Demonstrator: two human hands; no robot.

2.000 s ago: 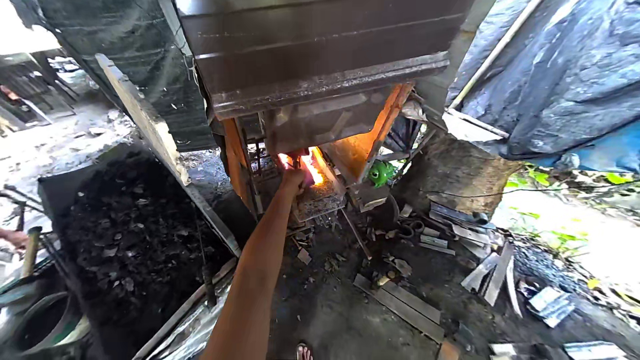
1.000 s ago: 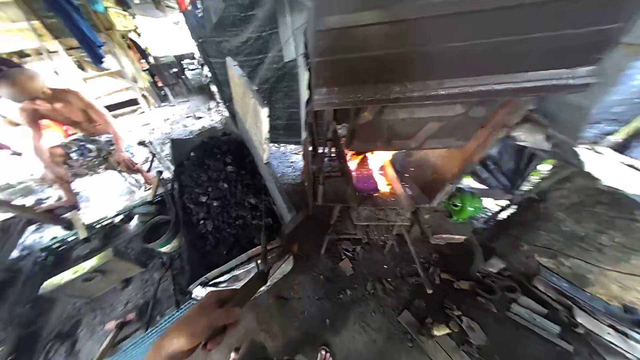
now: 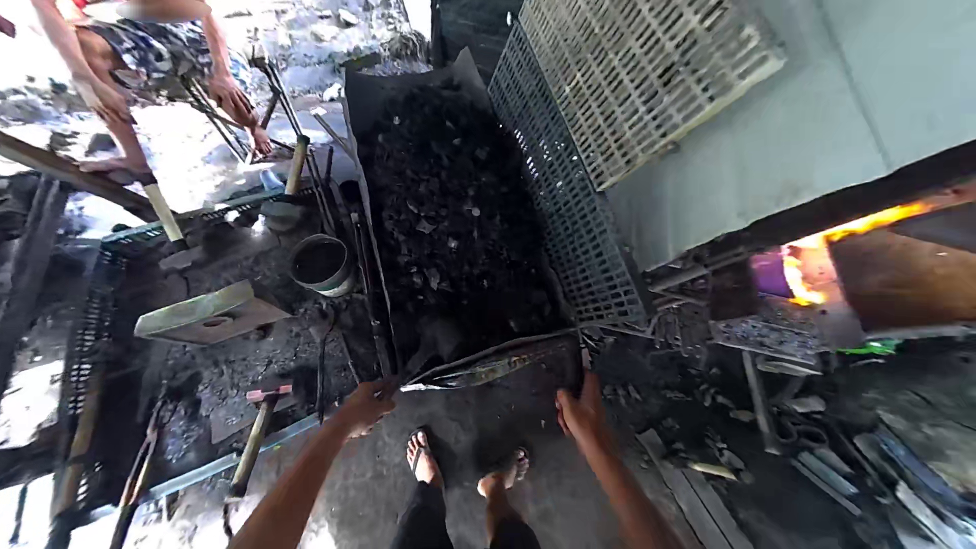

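My left hand [image 3: 367, 408] is closed around the end of a dark tool [image 3: 393, 383] at the near left corner of a bin of charcoal [image 3: 465, 206]; the tool's far part blends into the black lumps. At the bin's near right corner, my right hand [image 3: 579, 408] grips a thin rod [image 3: 585, 357] that points up and away. Between my hands lies the bin's crumpled near edge [image 3: 488, 367]. To the right, flames [image 3: 804, 267] burn in a forge opening under a grey sheet panel [image 3: 762, 145].
On the left are a bucket [image 3: 323, 264], a hammer [image 3: 259, 427], several long-handled tools and an angled block [image 3: 213, 314]. Plastic grates [image 3: 648, 69] lean along the bin's right side. A person's legs [image 3: 114, 114] are at upper left. Scrap strips [image 3: 694, 488] lie at lower right.
The view has swung left and down to the charcoal bin. My left hand, earlier reaching to the fire, or my right, cannot be told apart there; both hands now show at the bin.
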